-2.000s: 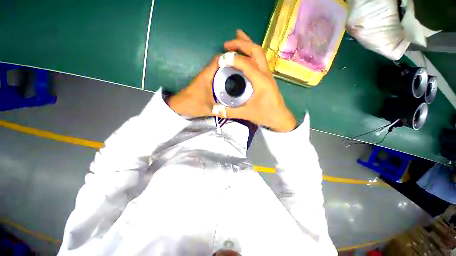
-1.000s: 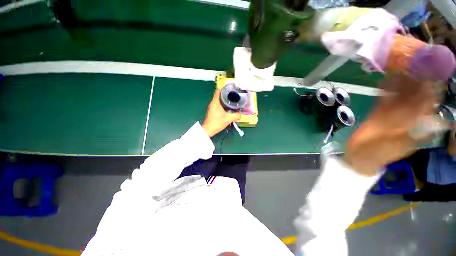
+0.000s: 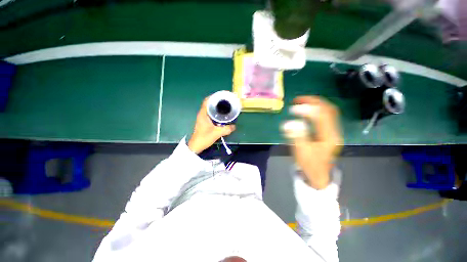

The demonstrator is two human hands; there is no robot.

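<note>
My left hand (image 3: 203,128) grips a cylindrical housing (image 3: 231,106) with a silver rim and dark centre, facing up, held at the lower left of the yellow fixture block (image 3: 262,108). A whitish wire lead hangs below it. The block bears a pink pad (image 3: 260,82). The white-wrapped press ram (image 3: 276,48) is above the pad and covers its upper right part. My right hand (image 3: 316,140) is blurred, fingers apart, right of the block. It has whitish fingertips and holds nothing visible.
Several silver-rimmed black housings (image 3: 393,101) stand on the green bench (image 3: 115,102) at the right. The green press body (image 3: 294,18) is at the top, with a blurred grey bar to its right. Blue stools (image 3: 64,168) stand below the bench edge. A white rail (image 3: 128,49) runs behind.
My left hand has taken the housing off the pad, toward the lower left. My right hand has let go of the pink-wrapped press lever and come down beside the block.
</note>
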